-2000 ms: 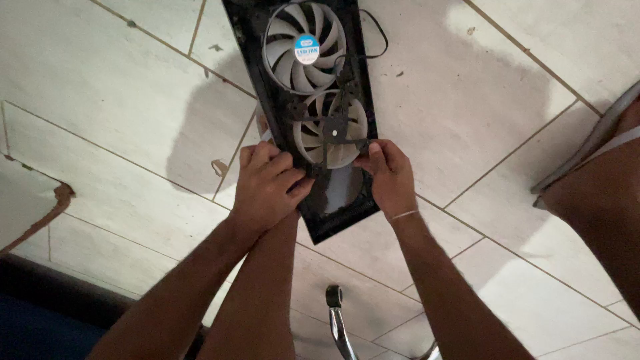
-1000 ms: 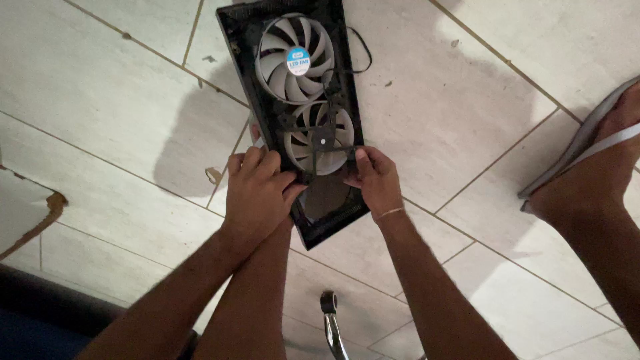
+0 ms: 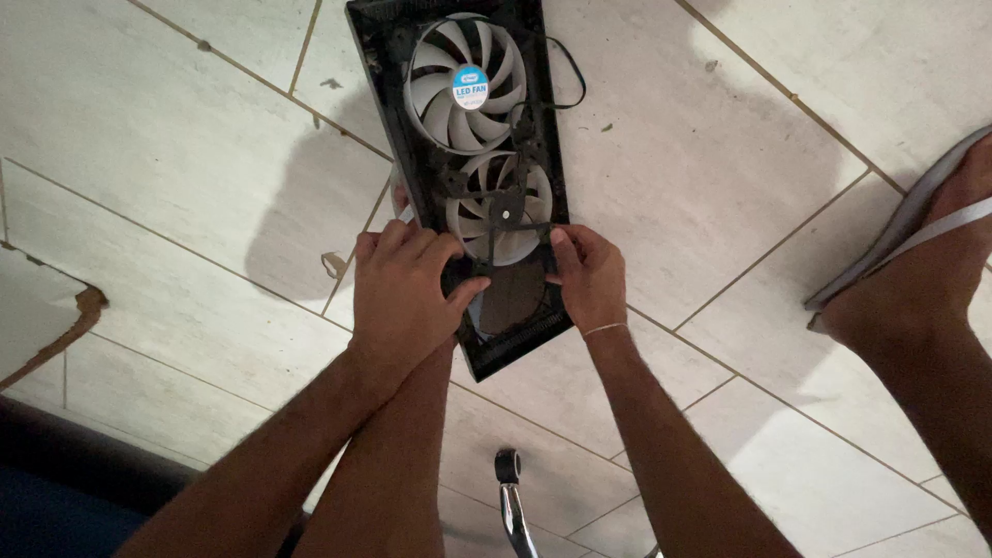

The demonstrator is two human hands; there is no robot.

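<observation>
A black computer case panel (image 3: 480, 363), long and rectangular, tilts across the upper middle of the head view. Set in it are an upper fan (image 3: 465, 128) with pale blades and a round blue and white sticker, and a lower fan (image 3: 465, 221) behind a black frame with a hub. My left hand (image 3: 407, 283) grips the panel's left edge beside the lower fan, thumb over the inner side. My right hand (image 3: 590, 275) holds the right edge, its thumb and index finger at a corner of the lower fan's frame. Fingers beneath the panel are hidden.
A black cable (image 3: 580, 77) loops out past the panel's right side. Below stands a chrome chair leg with a black caster (image 3: 508, 466). My sandalled foot (image 3: 930, 225) is at the right on the tiled floor (image 3: 744, 256). A broken-edged white surface (image 3: 35, 318) lies at the left.
</observation>
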